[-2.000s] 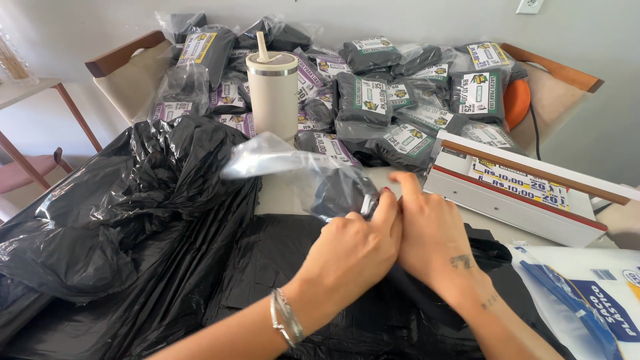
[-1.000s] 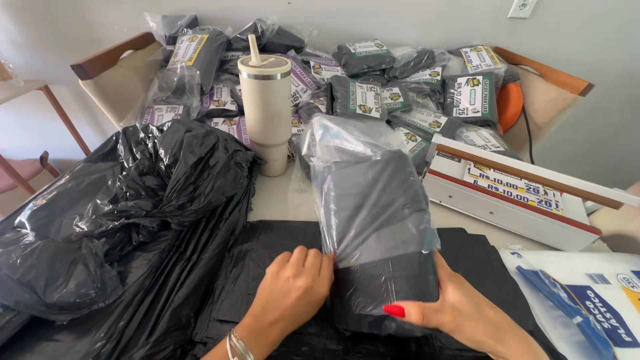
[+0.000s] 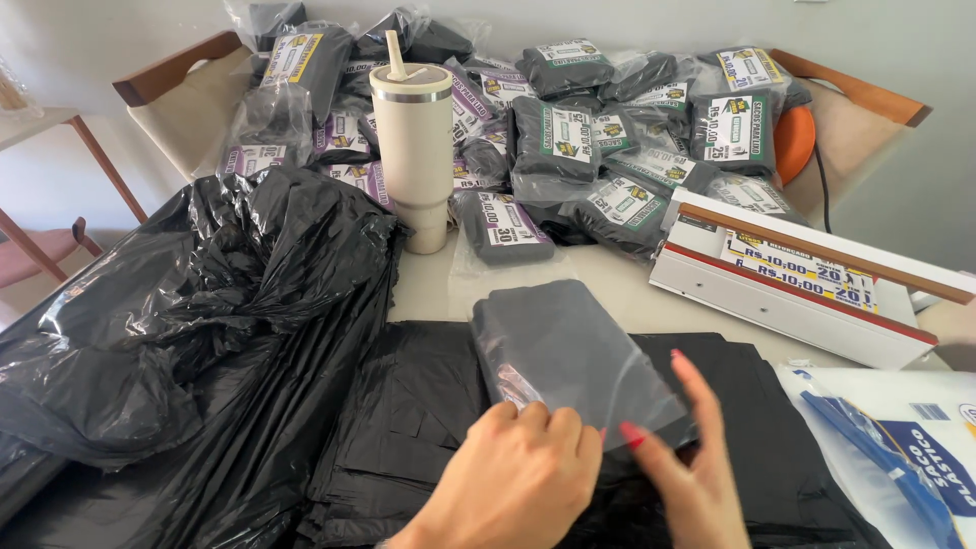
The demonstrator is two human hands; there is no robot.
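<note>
A folded bundle of black plastic bags in a clear plastic bag (image 3: 564, 343) lies over flat stacked black plastic bags (image 3: 404, 404) in front of me. My left hand (image 3: 518, 465) has its fingers curled closed on the near edge of the clear bag. To its right, my right hand (image 3: 686, 450) is spread, thumb and forefinger apart, beside the near right corner of the clear bag; it holds nothing that I can see. Both hands' undersides are hidden.
Crumpled black plastic (image 3: 229, 305) covers the left side. A cream tumbler with a straw (image 3: 415, 152) stands behind the bundle, before many labelled black packs (image 3: 564, 137). An impulse sealer (image 3: 785, 297) stands at right, with a plastic package (image 3: 907, 450) nearer me.
The bundle, upright with its clear bag's top up a second ago, now lies with its near end at my hands. My right hand has come off its side and spread open.
</note>
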